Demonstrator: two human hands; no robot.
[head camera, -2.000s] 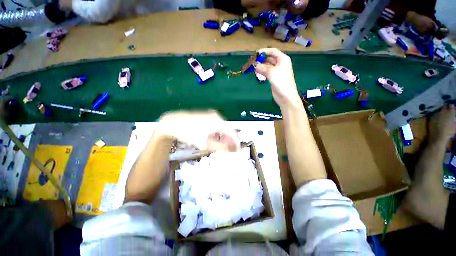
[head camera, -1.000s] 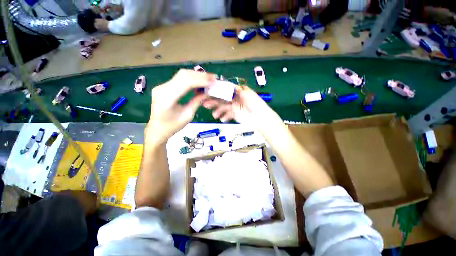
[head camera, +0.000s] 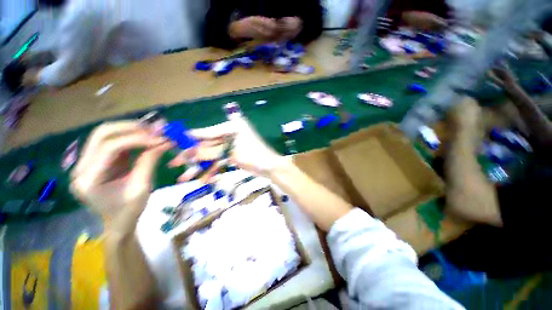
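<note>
A blue battery (head camera: 180, 134) is held between my two hands over the near edge of the belt. My left hand (head camera: 118, 160) pinches its left end. My right hand (head camera: 239, 142) is at its right side, fingers touching it. Both hands are blurred, and no white piece shows on the battery's visible side. The box of stickers (head camera: 239, 251), heaped with white pieces, is below my hands on the white board (head camera: 315, 272). Small blue batteries and wired parts (head camera: 197, 194) lie behind the box.
The green conveyor belt (head camera: 281, 109) carries pink housings (head camera: 375, 100), batteries and a white-patched battery (head camera: 292, 126). An empty carton (head camera: 378, 172) is at right. A grey post (head camera: 448, 91) stands beyond it. People work across the belt and at right. Yellow printed sheets (head camera: 30, 275) are at left.
The view has turned right. The white piece seen in my hands a second ago no longer shows; the battery's blue side faces me. Earlier, my right hand picked up the battery over the belt.
</note>
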